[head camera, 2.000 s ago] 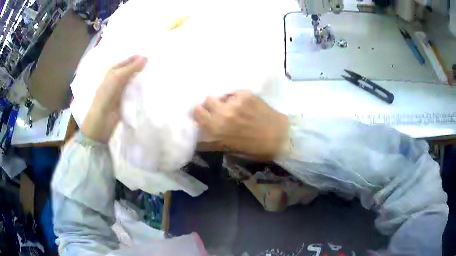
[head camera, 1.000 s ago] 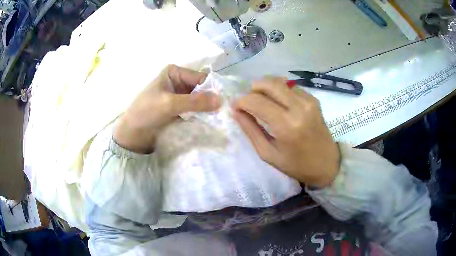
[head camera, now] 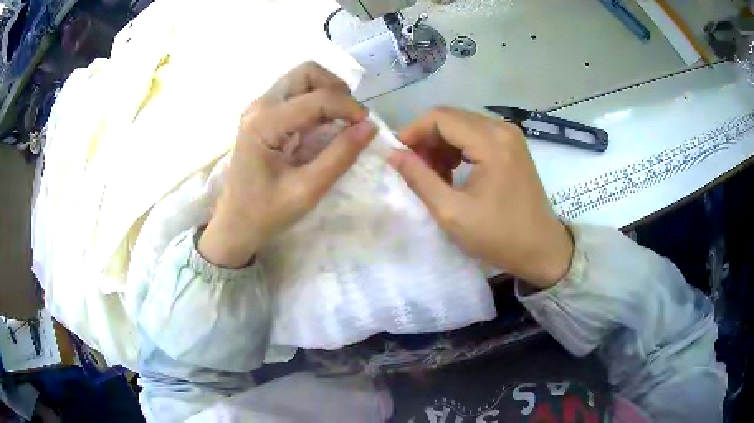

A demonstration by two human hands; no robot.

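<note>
A white textured panel (head camera: 388, 273) hangs from my two hands over the table's front edge towards my lap. My left hand (head camera: 289, 157) pinches its top edge between thumb and fingers. My right hand (head camera: 488, 186) pinches the same edge just to the right, a short gap away. The edge between them looks narrow and folded. The presser foot and needle (head camera: 403, 41) stand beyond my hands, with no fabric seen under them. A cream garment heap (head camera: 91, 182) lies at the left.
Black thread snips (head camera: 562, 130) lie right of my right hand. A blue tool (head camera: 626, 18) and an orange-and-white strip (head camera: 674, 31) lie at the far right. A printed scale (head camera: 653, 169) runs along the table's curved front edge. A perforated metal cap (head camera: 463, 46) sits beside the needle plate.
The large white bundle gives way to one panel edge held in both hands. Since a second ago, both hands pinch the edge more flatly, and my left hand is raised slightly.
</note>
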